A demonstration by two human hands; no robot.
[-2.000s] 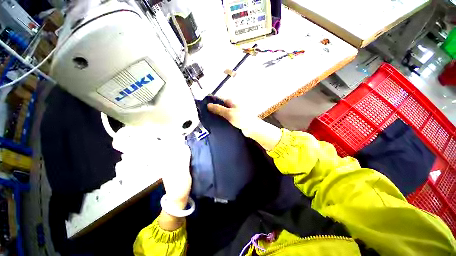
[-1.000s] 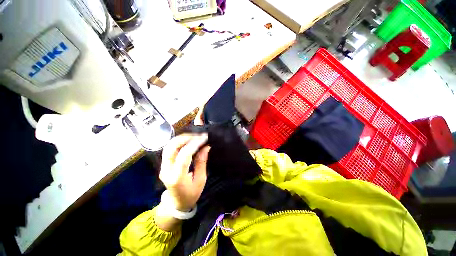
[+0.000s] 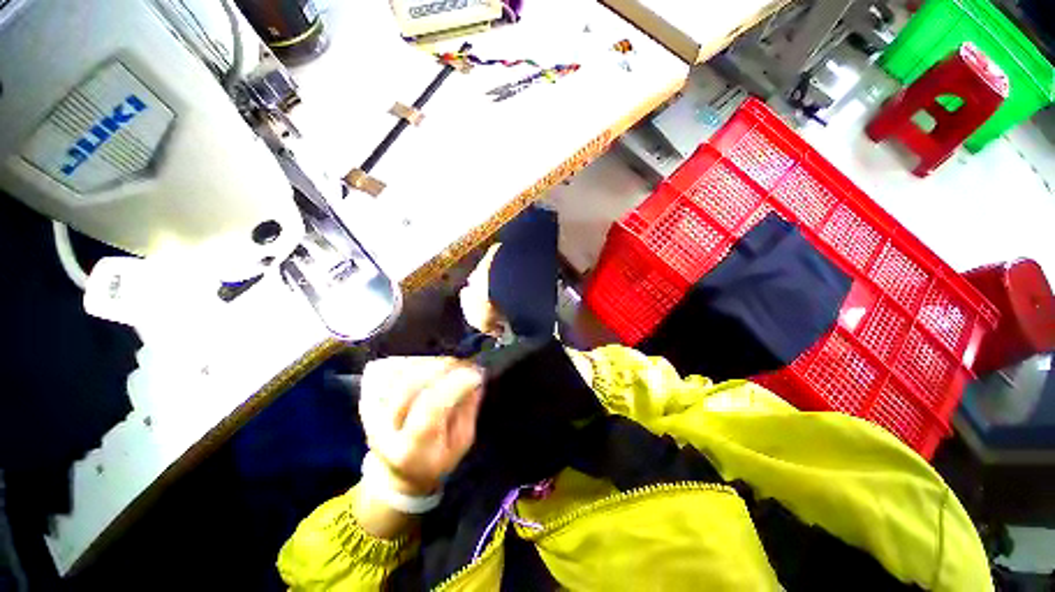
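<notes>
A dark garment piece [image 3: 526, 272] is held up in front of my body, off the table, right of the sewing machine head [image 3: 139, 127]. My left hand [image 3: 419, 419], with a white bangle, is curled closed at the cloth's left edge. A blurred greyish thing sticks out left of this hand; I cannot tell what it is. My right hand [image 3: 480, 295] is behind the cloth and grips it; most of its fingers are hidden. The clear eye guard [image 3: 373, 303] is at the front of the head, with no cloth under it.
The white table [image 3: 492, 150] has a raw wood edge. Snips [image 3: 535, 81] and a taped dark strip [image 3: 388, 139] lie on it. A red crate [image 3: 891, 289] stands at the right with a dark cloth [image 3: 775, 295] over it. A red stool [image 3: 943, 104] and green crate [image 3: 1012, 69] are beyond.
The garment piece has come from under the machine head to in front of my body. My left hand has moved slightly down and curled closed. The view has shifted right.
</notes>
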